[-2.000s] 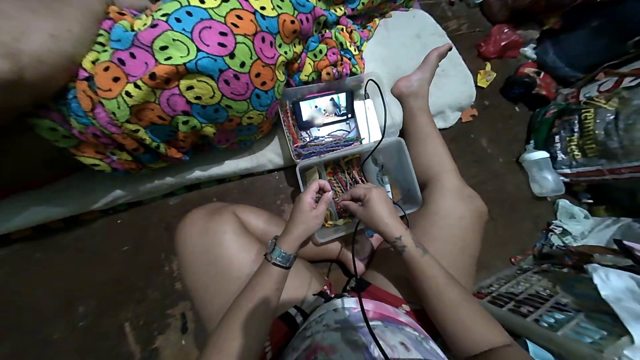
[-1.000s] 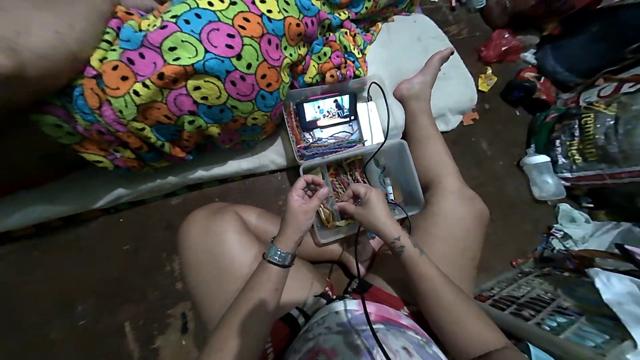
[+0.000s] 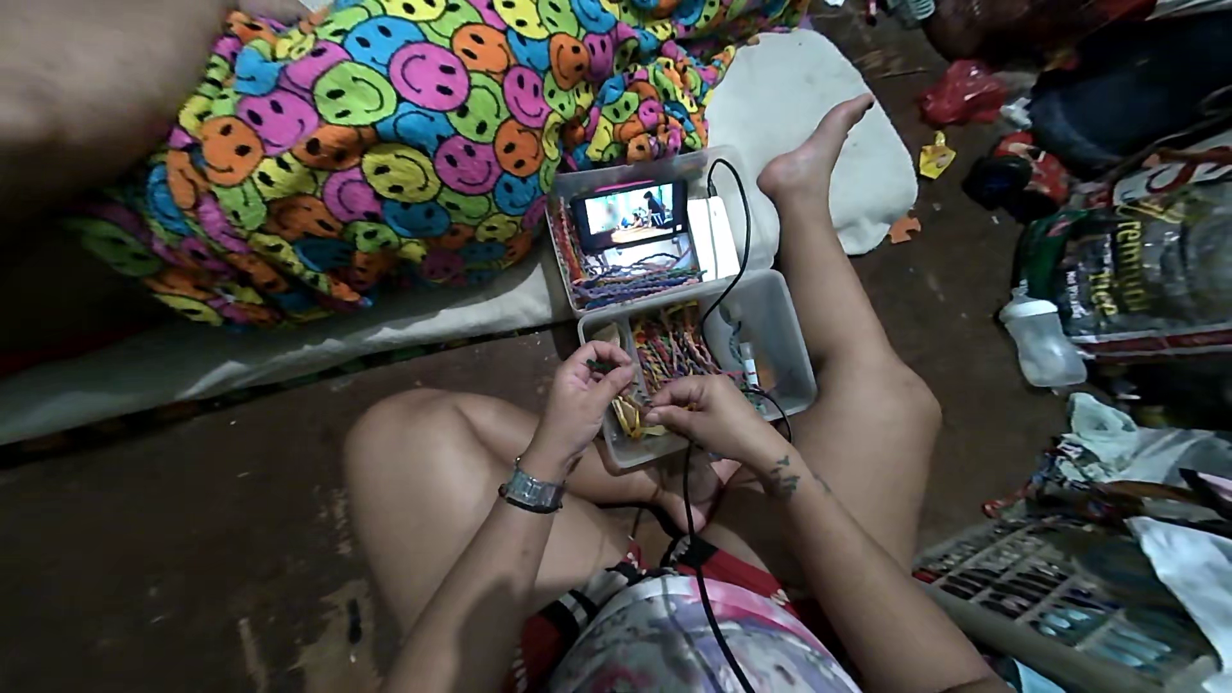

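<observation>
My left hand (image 3: 589, 390) pinches a thin dark green strand between thumb and fingers, above the left part of a clear plastic box (image 3: 807, 371). To its right my right hand (image 3: 707, 409) has thumb and fingertips pinched together; whatever lies between them is too small to tell. Colorful braided cords (image 3: 671, 345) fill the middle compartment, and yellow strips (image 3: 628, 420) lie near the hands. A white-capped tube (image 3: 749, 364) stands in the right compartment. Behind, the box's lid part (image 3: 616, 175) holds a phone (image 3: 630, 216) with a lit screen and more braided cords (image 3: 635, 281).
A black cable (image 3: 739, 255) runs over the box and down my lap. My bent legs flank the box. A smiley-print cloth (image 3: 433, 125) and a pale cushion (image 3: 871, 173) lie beyond it. At right are a baby bottle (image 3: 1042, 346), plastic bags and a rack (image 3: 1025, 597).
My left hand was closer to my right hand two seconds ago; the two hands are a little farther apart now. The box and phone have stayed in place.
</observation>
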